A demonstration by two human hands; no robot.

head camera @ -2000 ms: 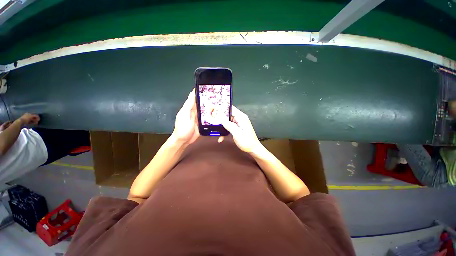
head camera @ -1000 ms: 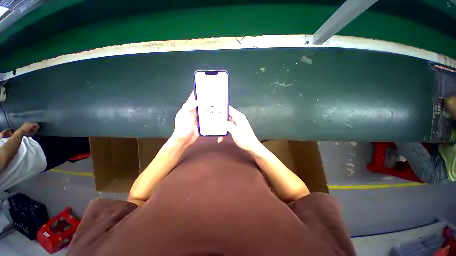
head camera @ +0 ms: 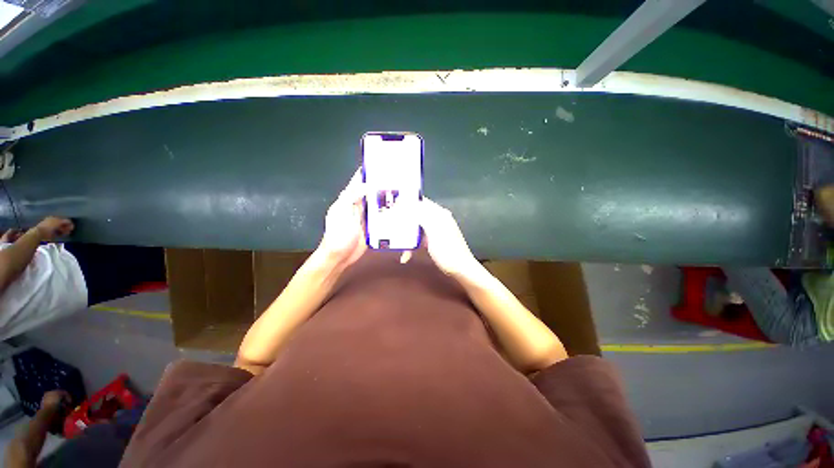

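Note:
A slim smartphone (head camera: 393, 174) with a bright, mostly white screen stands out over the dark-green belt (head camera: 549, 174). A small dark picture patch shows in the middle of its screen. My left hand (head camera: 346, 219) holds the phone's left edge. My right hand (head camera: 443, 236) holds its lower right edge, with the thumb at the screen's side. Fingers behind the phone are hidden.
An open brown carton (head camera: 212, 297) lies below the belt edge. A person in a white top (head camera: 44, 285) is at left, another person's leg (head camera: 766, 297) at right by a red stool (head camera: 700, 297). Lower left are a black crate (head camera: 41, 373) and a red item (head camera: 105, 402).
The phone screen went from a patterned picture to nearly white, now with a small dark picture. A person's arm has appeared at the lower left. My hands have hardly moved.

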